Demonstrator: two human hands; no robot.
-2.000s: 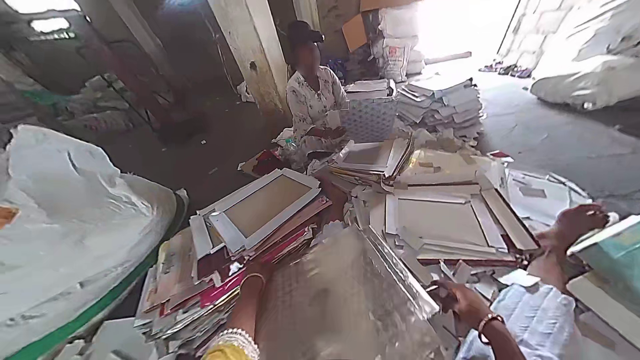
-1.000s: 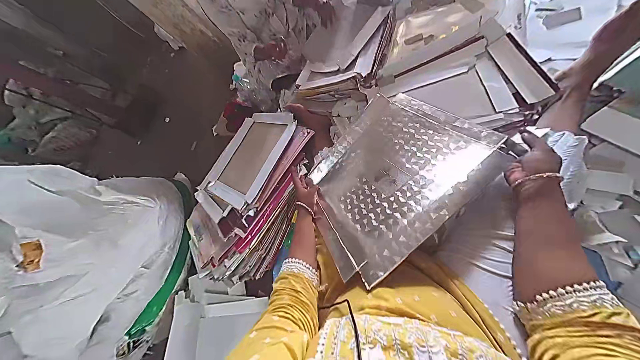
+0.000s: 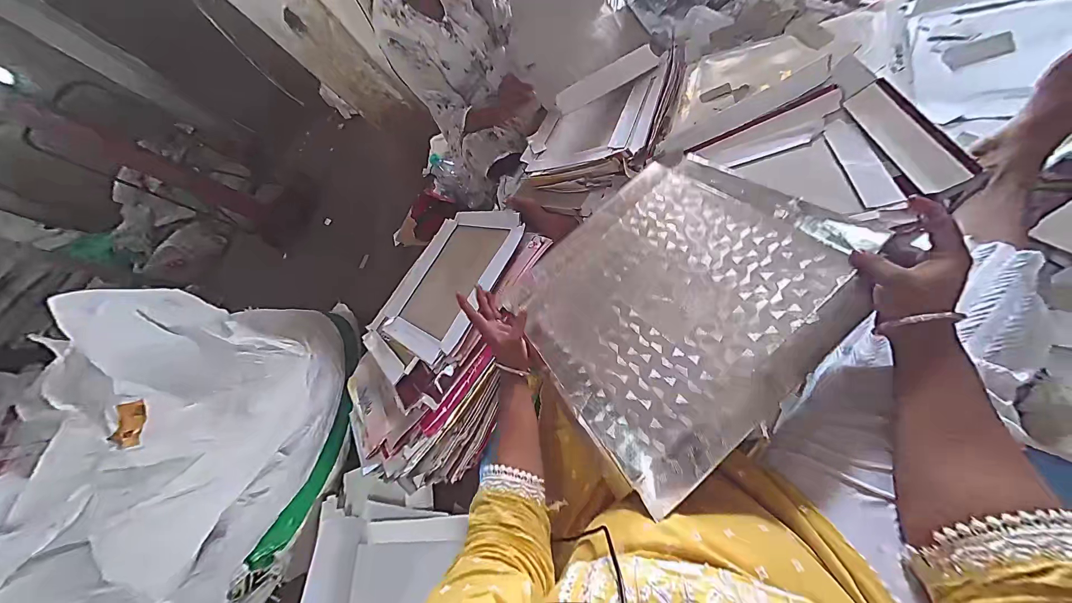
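Note:
A flat rectangular panel (image 3: 695, 327) with a shiny, patterned face and a clear plastic film along its upper edge lies tilted above my lap. My right hand (image 3: 921, 268) grips its right corner and the film. At its left edge is my left hand (image 3: 498, 331), fingers spread, the panel not plainly held by it. Just left of that hand, a white cardboard frame with a brown centre (image 3: 456, 280) tops a stack of flattened card pieces (image 3: 452, 427). Behind the panel lie pale card trays with loose strips (image 3: 867, 159).
A large white sack (image 3: 193, 435) with a green edge fills the lower left. White card boxes (image 3: 410, 553) lie beside my left forearm. Another person in patterned clothing (image 3: 461, 67) sits beyond a further card stack (image 3: 595, 126). Someone's bare foot (image 3: 1005, 176) is at the right.
The view has tipped down since the first frame. Between the last two frames, my left hand has loosened from the panel's left edge and its fingers have spread.

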